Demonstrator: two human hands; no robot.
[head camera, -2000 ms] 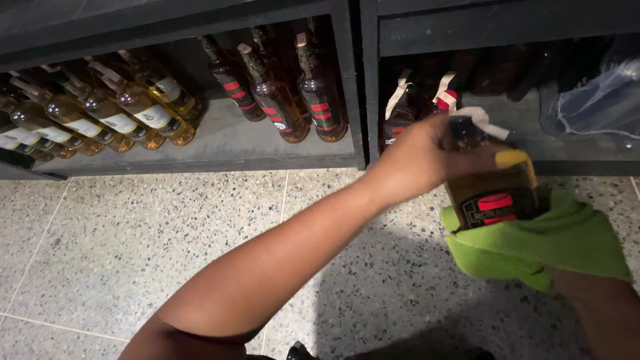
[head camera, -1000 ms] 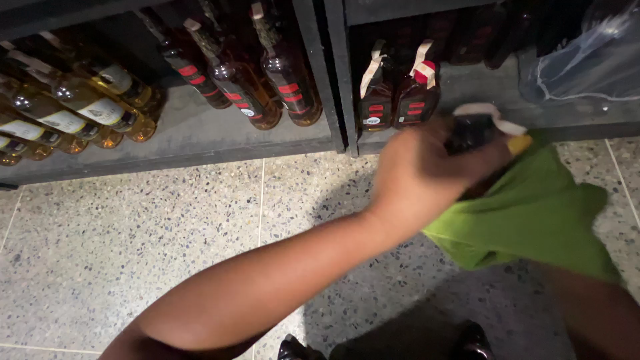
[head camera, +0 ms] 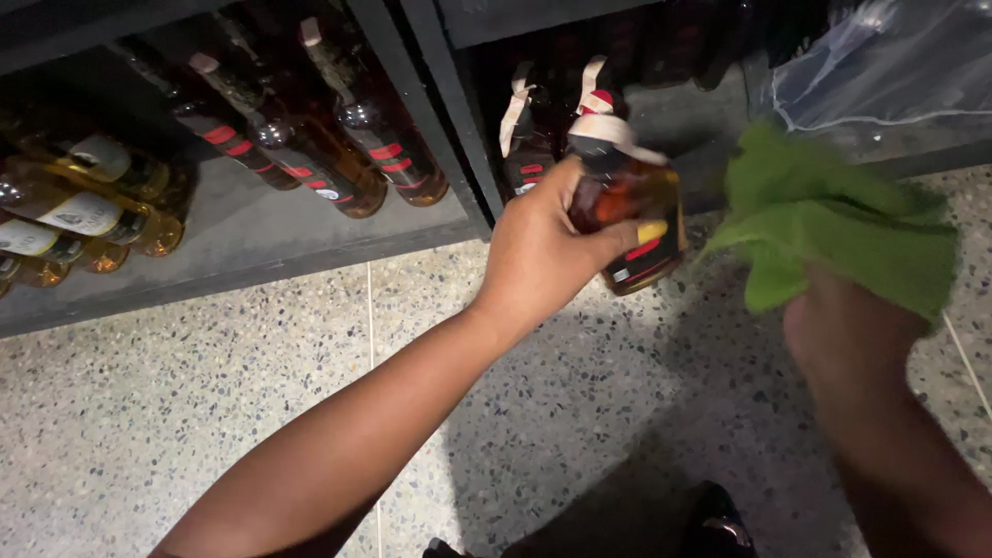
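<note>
My left hand (head camera: 554,236) is closed around a glass liquor bottle (head camera: 632,201) with amber contents, a black and red label and a pale strip over its dark cap. The bottle tilts slightly in front of the right shelf. To its right, my right hand (head camera: 849,318) holds a green cloth (head camera: 837,225), apart from the bottle; both are blurred, and the cloth hides most of the fingers. Just behind my left hand, a similar bottle (head camera: 531,147) with a pale strip stands on the shelf, and another one with a red seal (head camera: 597,101) is partly hidden by the held bottle.
The left shelf (head camera: 256,225) carries several tall red-labelled bottles (head camera: 395,147) and several golden bottles with pale labels (head camera: 93,209). A dark upright (head camera: 442,101) divides the shelves. Clear plastic sheeting (head camera: 891,70) lies at upper right. Below is speckled floor (head camera: 310,372) with dark shoes (head camera: 717,519).
My right hand and the green cloth have come away from the bottle to the right. My left hand still grips the bottle, whose label side now shows below my thumb.
</note>
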